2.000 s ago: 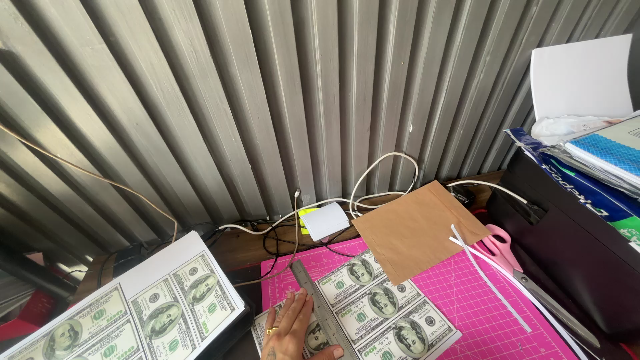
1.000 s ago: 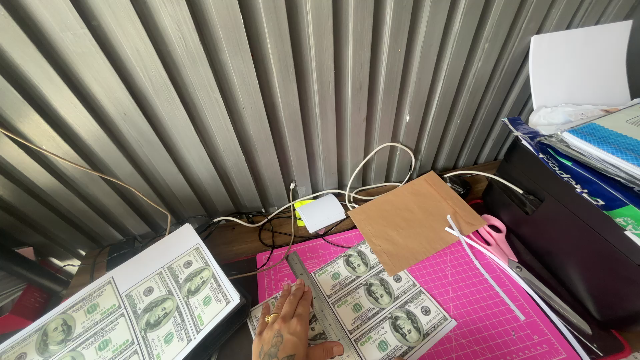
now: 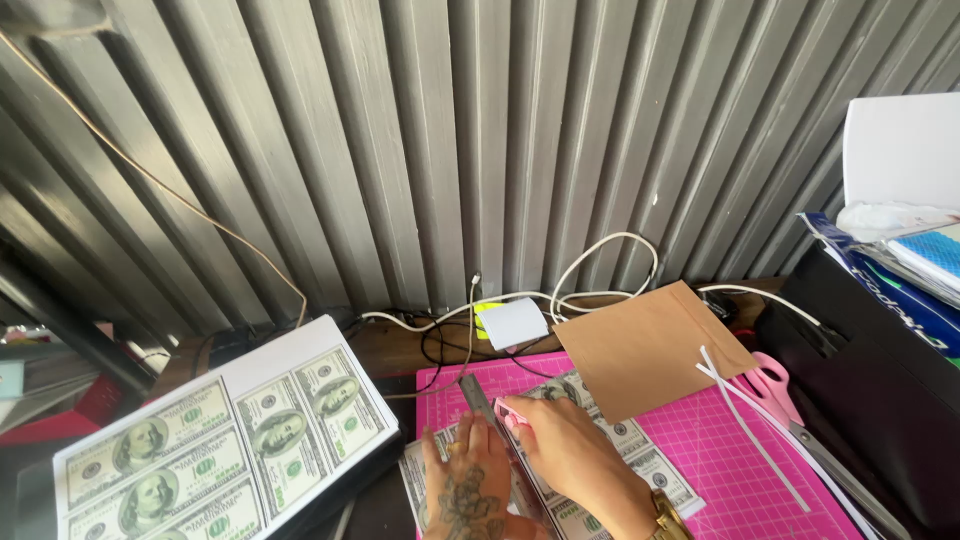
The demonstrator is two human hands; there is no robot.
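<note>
A sheet printed with banknote images (image 3: 652, 469) lies on a pink cutting mat (image 3: 697, 435). Across it runs a metal ruler (image 3: 475, 395), pressed down by my left hand (image 3: 466, 480), fingers spread, a ring on one. My right hand (image 3: 566, 446), with a gold watch at the wrist, grips a small pink cutter (image 3: 510, 412) against the ruler's right side, near its far end; its blade is hidden. Left of the mat, a stack of similar printed sheets (image 3: 281, 431) rests at a slant on a dark surface.
A brown paper envelope (image 3: 652, 352) overlaps the mat's far edge. Pink-handled scissors (image 3: 784, 394) and thin white paper strips (image 3: 765, 442) lie at the right, beside a black box-like device (image 3: 847, 405). White and black cables (image 3: 420, 327) run along the corrugated metal wall (image 3: 480, 150).
My right hand has come into view with the pink cutter and now rests by the ruler over the printed sheet. My left hand stays on the ruler.
</note>
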